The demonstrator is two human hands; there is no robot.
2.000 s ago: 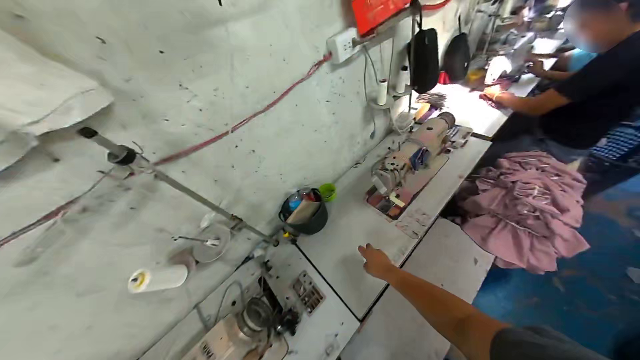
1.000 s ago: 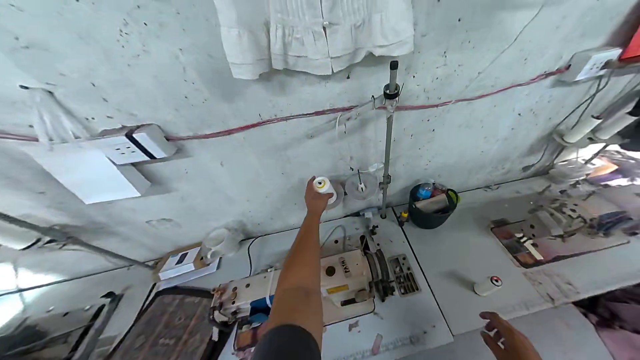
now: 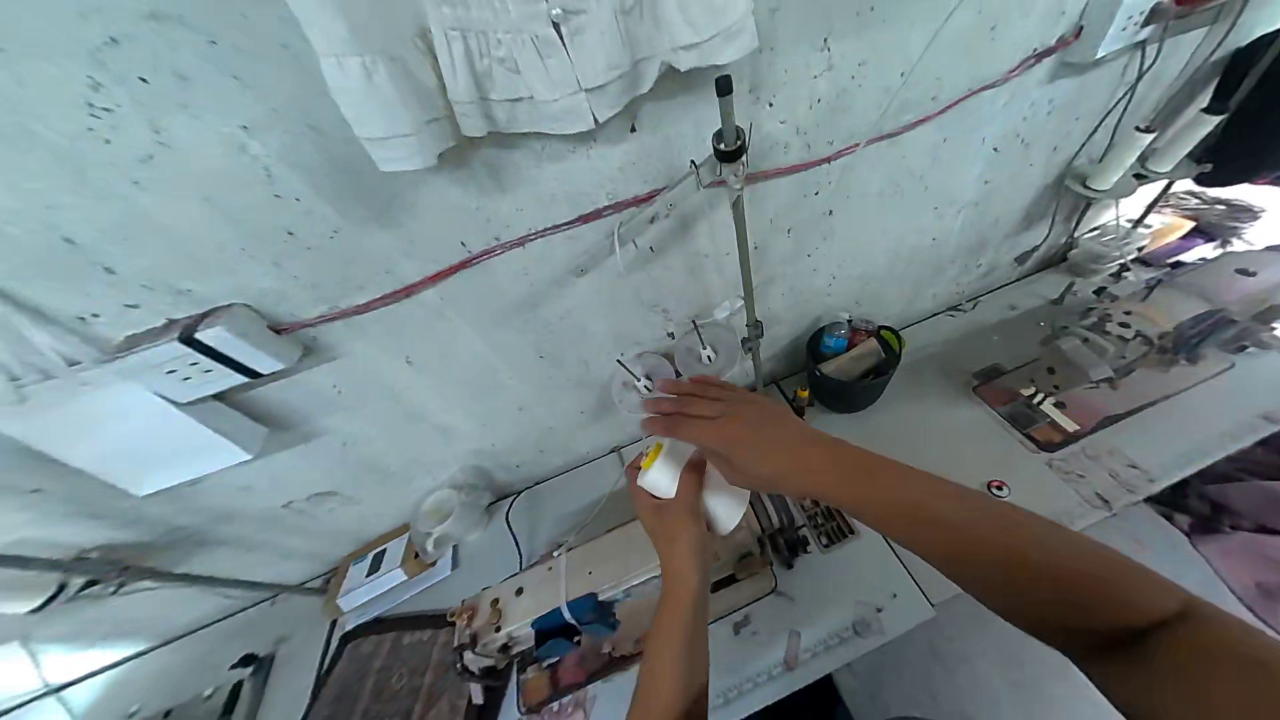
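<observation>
Around a white cone of thread [image 3: 722, 500] with a yellow tip, my left hand [image 3: 672, 510] has its fingers closed. My right hand [image 3: 735, 430] is just above, its fingers stretched out over the cone's tip; whether it touches the cone I cannot tell. Beyond the hands, two clear round spool holders with pins, one [image 3: 706, 352] by the pole and one [image 3: 640, 378] to its left, stand on the metal thread stand [image 3: 742, 240]. Below lies an industrial sewing machine [image 3: 600, 570] with a blue cloth tied on it.
A black bucket [image 3: 855, 385] of small items stands right of the stand. Another sewing machine [image 3: 1130, 340] is farther right. A white garment [image 3: 540, 70] hangs above. At left are a socket box [image 3: 215, 355] and a small box [image 3: 375, 570] on the table.
The cone, held up near the spool holders a second ago, is now lower, over the machine. My right hand has come from the right-hand table to the cone.
</observation>
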